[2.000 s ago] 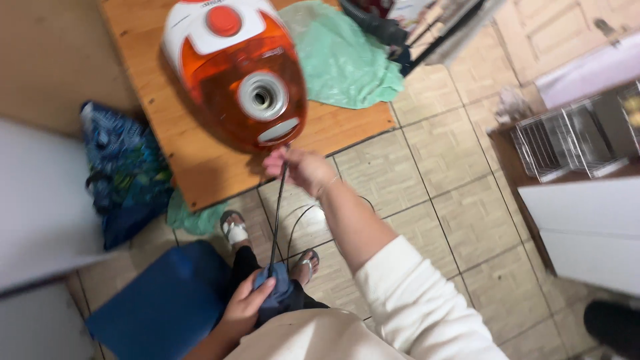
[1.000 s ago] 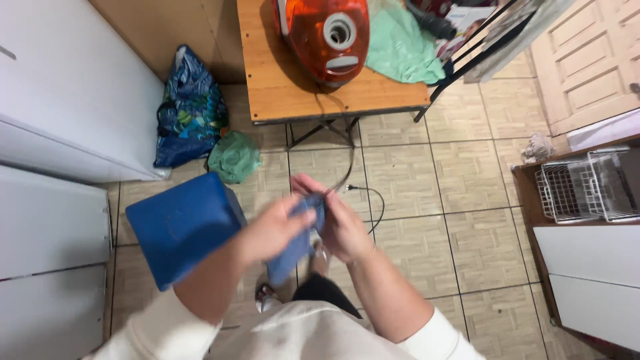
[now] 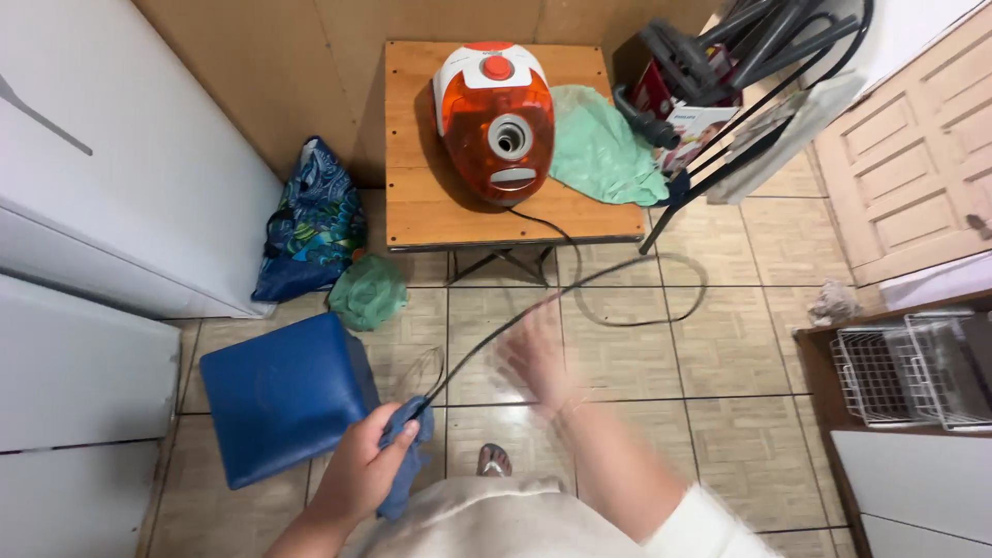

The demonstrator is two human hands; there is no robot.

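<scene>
My left hand (image 3: pixel 370 461) grips a blue cloth (image 3: pixel 404 473) folded around a black power cord (image 3: pixel 490 335). From the cloth the cord stretches up and right, loops over the floor and runs back to the front of an orange and white vacuum cleaner (image 3: pixel 496 124). The vacuum's body sits on a wooden-topped table (image 3: pixel 465 221), its round hose inlet facing me. My right hand (image 3: pixel 539 356), blurred, is spread just under the stretched cord; whether it touches the cord I cannot tell. A thin loop of cord hangs beside the cloth.
A blue padded stool (image 3: pixel 283 395) stands at left near a patterned bag (image 3: pixel 314 225) and a green plastic bag (image 3: pixel 368 293). Another green bag (image 3: pixel 604 147) lies on the table. Vacuum hoses and tubes (image 3: pixel 690 70) fill a box beside a metal-framed chair (image 3: pixel 717 170). Wire baskets (image 3: pixel 891 376) are at right.
Both hands were together at the cloth a second ago; now they are apart, the right one away from it. The cord now stretches between the cloth and a wide loop at right.
</scene>
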